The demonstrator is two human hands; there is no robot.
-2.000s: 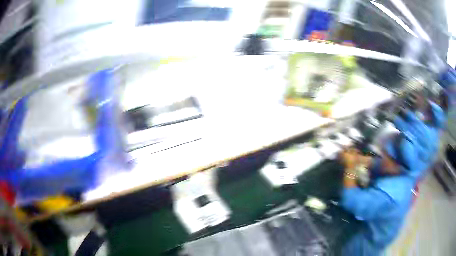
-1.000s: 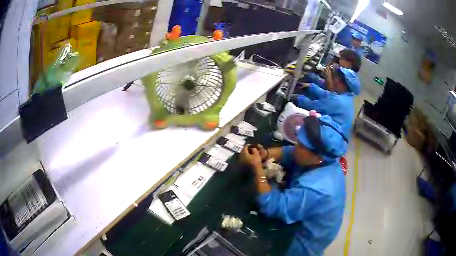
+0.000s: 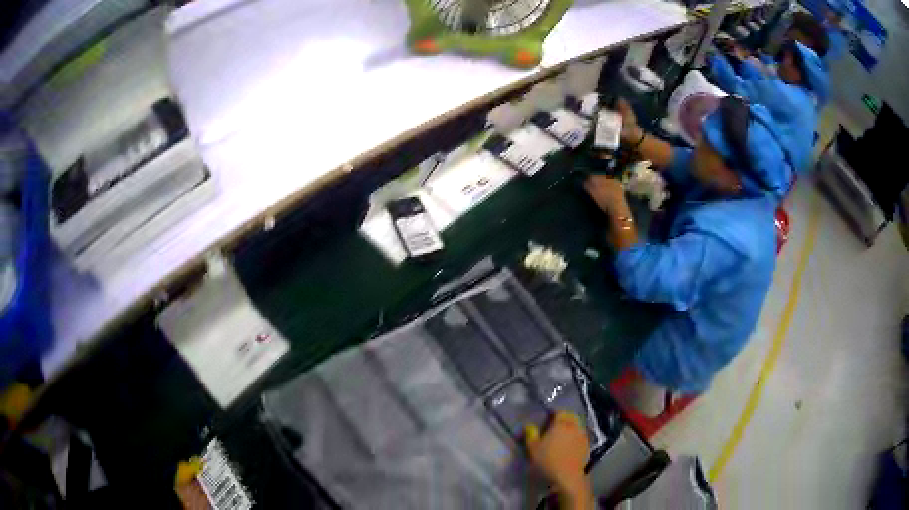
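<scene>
A phone with a white barcode label (image 3: 225, 480) shows at the bottom left, cut off by the edge. My left hand (image 3: 189, 484), with a yellow finger cot, grips its side and is mostly out of the picture. A grey blister tray (image 3: 344, 423) lies at bottom centre, part covered by a translucent sheet. Dark back covers (image 3: 513, 405) lie in its right-hand pockets. My right hand (image 3: 561, 453), with a yellow finger cot, is over the nearer pockets with its fingertips at a dark cover; whether it grips the cover is unclear.
An open white box (image 3: 227, 344) lies beyond the tray on the green conveyor (image 3: 329, 284). Another box (image 3: 384, 224) bears a labelled phone. A person in blue (image 3: 698, 254) sits at right, holding a phone. A white shelf and fan stand above.
The view has turned down and left. The tray shows much more fully, and both my hands and the labelled phone have come into view. The person in blue now holds up a labelled phone.
</scene>
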